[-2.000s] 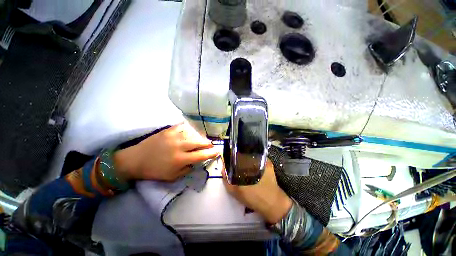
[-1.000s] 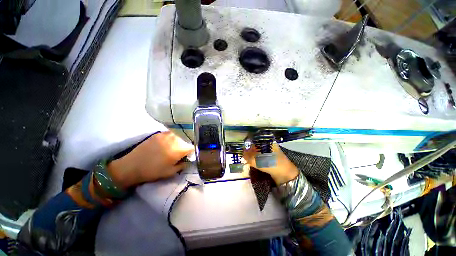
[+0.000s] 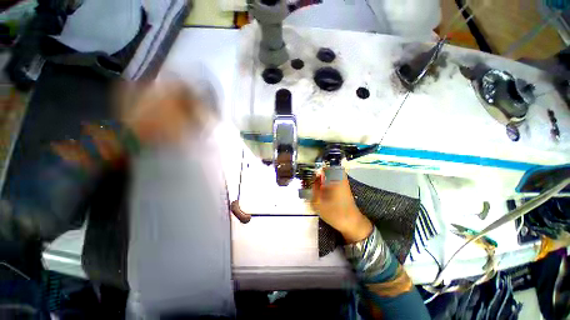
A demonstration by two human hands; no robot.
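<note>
My left hand (image 3: 169, 112) is strongly blurred at the left, at the top end of a long pale grey panel (image 3: 181, 231) that hangs down over the table edge; its grip cannot be made out. My right hand (image 3: 334, 203) is just right of the needle area, partly hidden by the thread tension assembly (image 3: 334, 164). It is on a dark textured panel (image 3: 390, 215), fingertips hidden. The white sewing machine head (image 3: 375, 119) stands above, with its shiny take-up lever guard (image 3: 285, 147). The needle plate area (image 3: 272, 197) shows bare.
Dark and pale cut panels (image 3: 56, 112) are piled at the left. Right of my right hand lie a striped curved piece (image 3: 425, 228), greenish snips (image 3: 473, 235) and a pale cord (image 3: 500, 226). A hanging bundle of dark pieces (image 3: 484, 303) is below right.
My left hand has moved from the needle area up and left, and the pale panel now lies left of the needle plate. My right hand stays near the dark panel. The camera view has shifted.
</note>
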